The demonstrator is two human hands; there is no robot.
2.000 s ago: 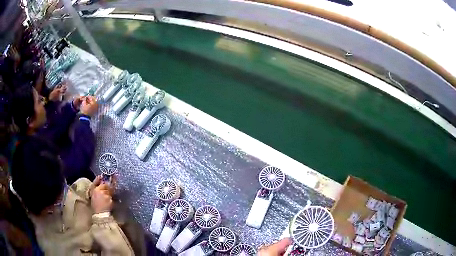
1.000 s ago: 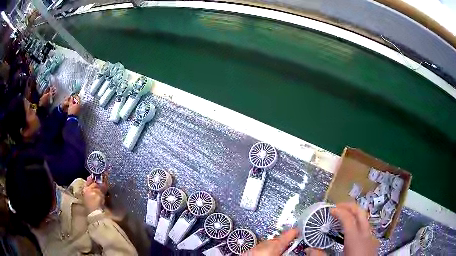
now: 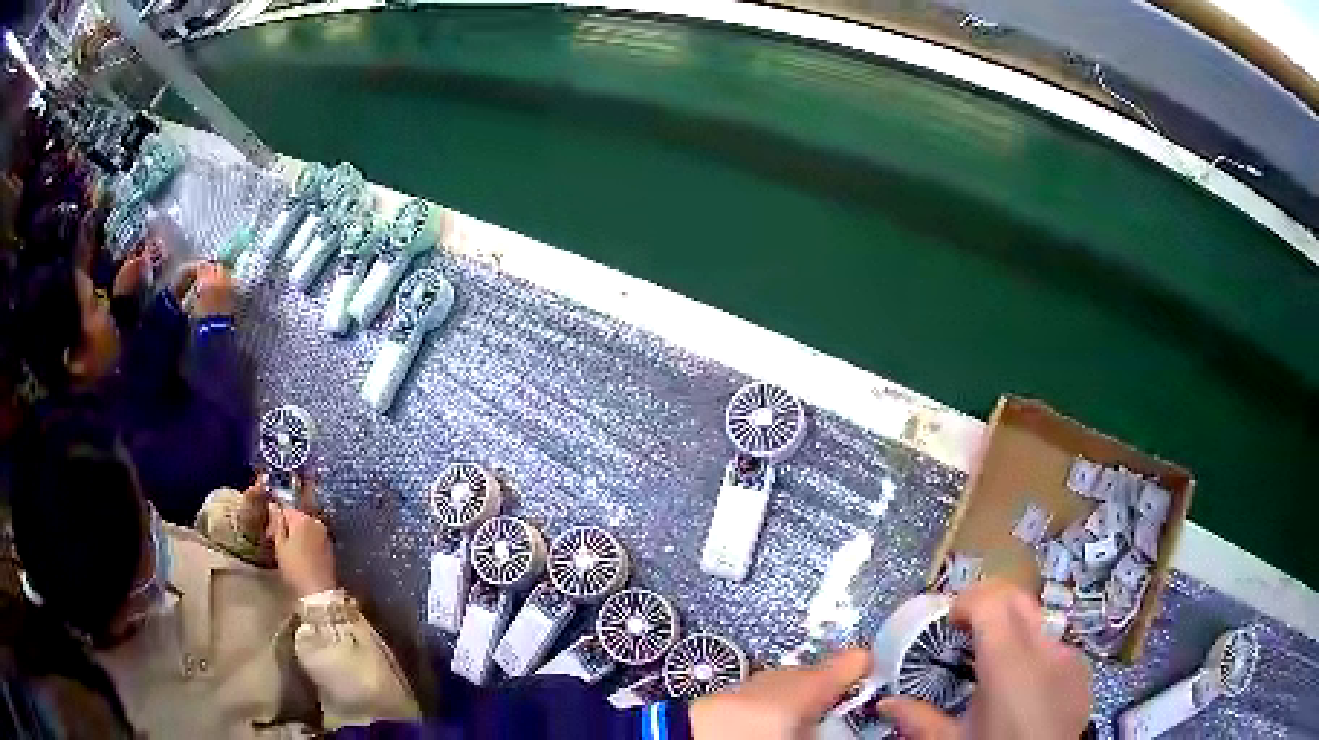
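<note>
A white handheld fan (image 3: 920,654) is held at the lower right, its spoked grille partly covered by my fingers. My left hand (image 3: 788,697) comes in from the bottom with a dark sleeve and grips the fan at its left and lower side. My right hand (image 3: 1020,668) is on the right side of the fan head, fingers over its rim. The fan's handle is mostly hidden by my hands and the picture's bottom edge. Just right of them is a brown cardboard parts box (image 3: 998,470) with small pale plastic parts (image 3: 1107,542).
Several white fans (image 3: 586,564) lie in a row left of my hands, and one (image 3: 741,518) lies apart. Another fan (image 3: 1179,701) lies at the far right. Green fans (image 3: 391,362) lie upper left. Seated people work on the left. A green belt (image 3: 810,217) runs beyond the bubble wrap.
My right hand, out of view two seconds ago, has come onto the fan. The fan head has turned so its rim shows more. The camera view has shifted.
</note>
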